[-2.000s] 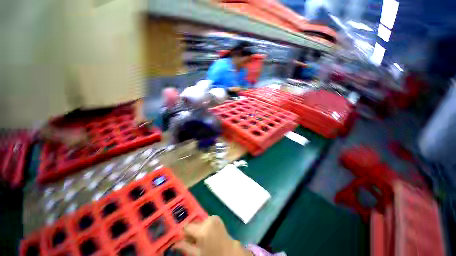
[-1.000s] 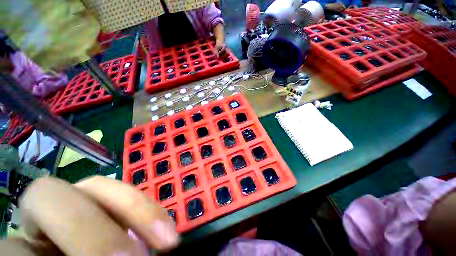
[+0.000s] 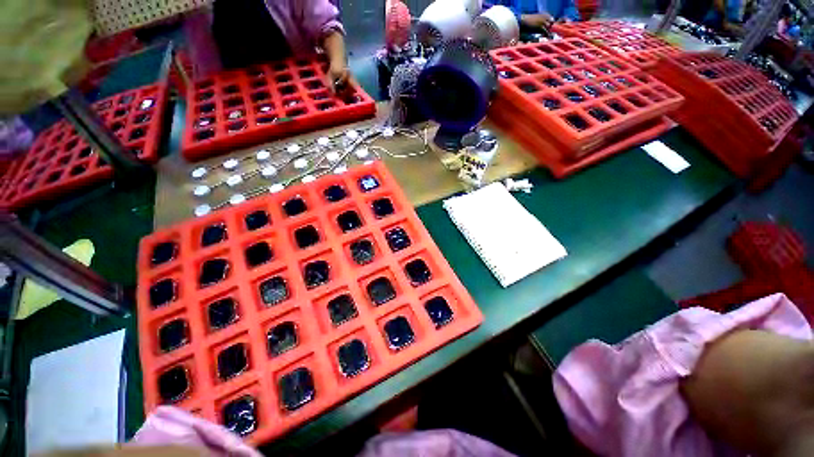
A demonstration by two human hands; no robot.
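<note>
A red compartment tray (image 3: 466, 305) lies in front of me on the green bench. Its pockets hold dark, glossy, rounded-square watch bodies (image 3: 354, 357); one in the far right corner (image 3: 369, 184) shows a small pale-blue patch. My left hand is not visible; only a strip of skin and a pink sleeve (image 3: 192, 430) show at the bottom left edge, by the tray's near side. On the right, my bare forearm and rolled pink sleeve (image 3: 616, 393) show, but the right hand is outside the picture.
White discs on cables (image 3: 263, 155) lie beyond the tray. A spiral notebook (image 3: 504, 234) is to its right, white paper (image 3: 76, 393) to its left. A dark round fan (image 3: 457, 87) and stacked red trays (image 3: 571, 143) stand beyond. A person's hand (image 3: 337, 73) is over another tray.
The view has swung from the far right bench to the near tray. The hand seen large at lower left one second ago has left the picture. My right forearm now shows more.
</note>
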